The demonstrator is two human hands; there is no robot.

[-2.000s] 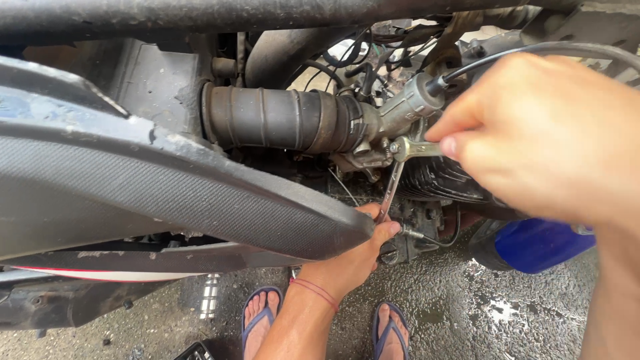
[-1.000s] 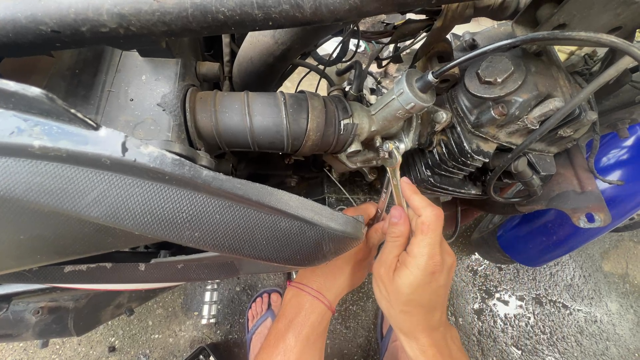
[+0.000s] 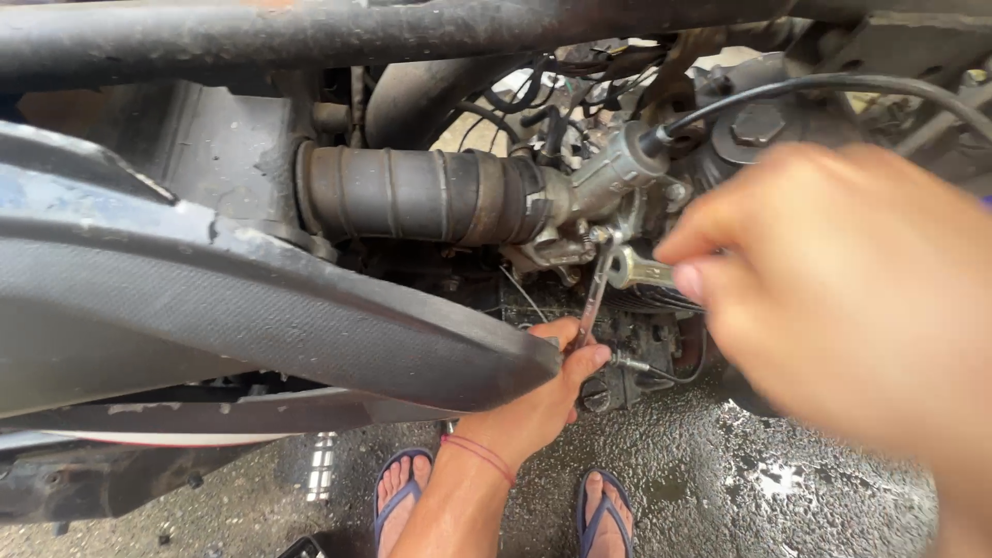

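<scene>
Below the carburetor of a motorcycle, my left hand grips a thin metal wrench, whose upper end meets a small bolt on the carburetor's underside. My right hand, blurred, pinches a second wrench between thumb and fingers. The ring end of that wrench lies just right of the first wrench's upper part; whether they touch cannot be told. A ribbed black rubber intake duct joins the carburetor from the left, and a black cable runs from its top.
A black plastic side panel reaches in from the left, close over my left wrist. A frame tube crosses the top. A cylindrical metal part lies on the wet ground near my feet in flip-flops.
My right hand has moved up and to the right from beside my left hand, and its wrench has swung from upright to roughly level. My left hand stays low with its wrench.
</scene>
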